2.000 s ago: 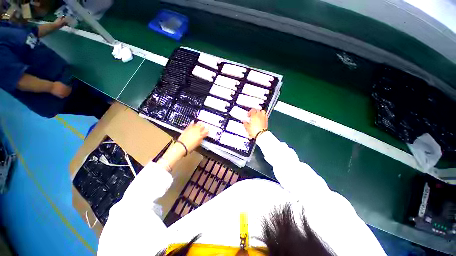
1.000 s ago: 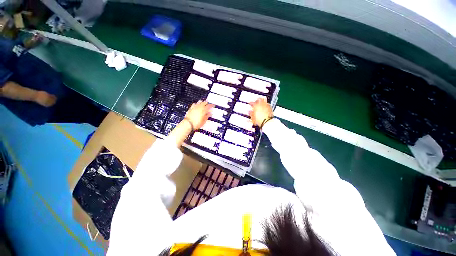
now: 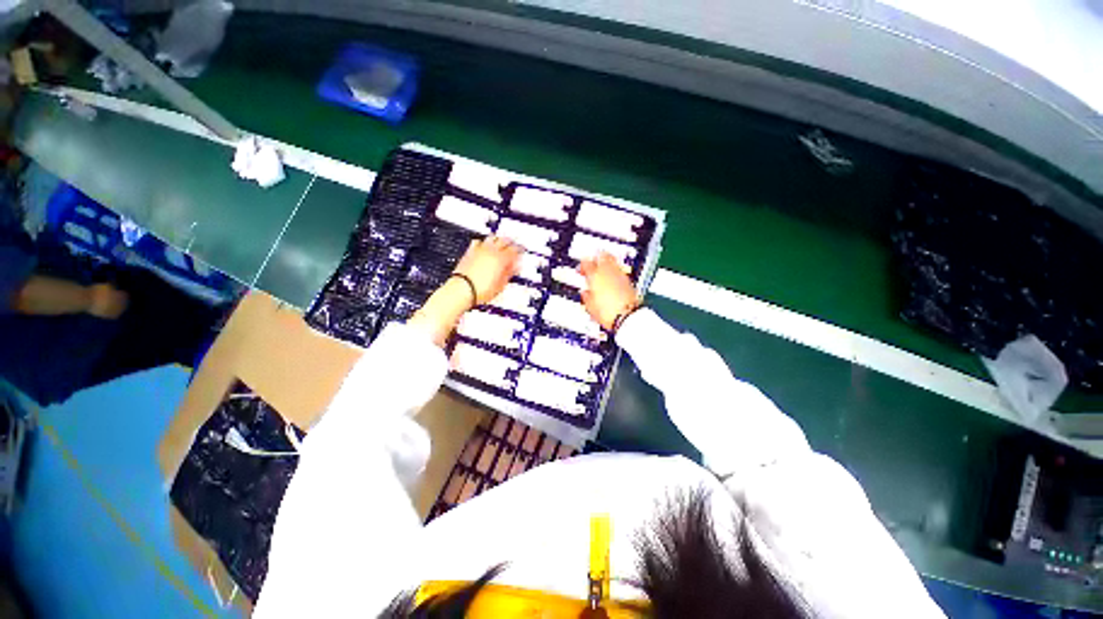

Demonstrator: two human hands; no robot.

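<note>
A shiny black blister tray (image 3: pixel 387 248) lies on a pale-edged stack on the green bench. Its left pockets look black and glossy. Rows of glare-white flat pieces (image 3: pixel 559 353) fill its middle and right. My left hand (image 3: pixel 489 268) rests with fingertips on pieces in the middle column. My right hand (image 3: pixel 608 290) rests on pieces in the right column, fingers bent down. Whether either hand grips a piece cannot be told; the fingertips blend into the white glare.
A blue basket (image 3: pixel 369 82) holds whitish bits at the back. A brown carton (image 3: pixel 276 351) and pink pieces in a tray (image 3: pixel 502 457) are below the bench edge. A dark glossy heap (image 3: pixel 998 260), clear bag (image 3: pixel 1027 377) and dark machine (image 3: pixel 1050 514) are right. A person's arm (image 3: pixel 73 299) is left.
Both hands have moved up the tray from its lower rows, with the left hand at the middle column. The view has shifted slightly. The person at left has moved further out of view.
</note>
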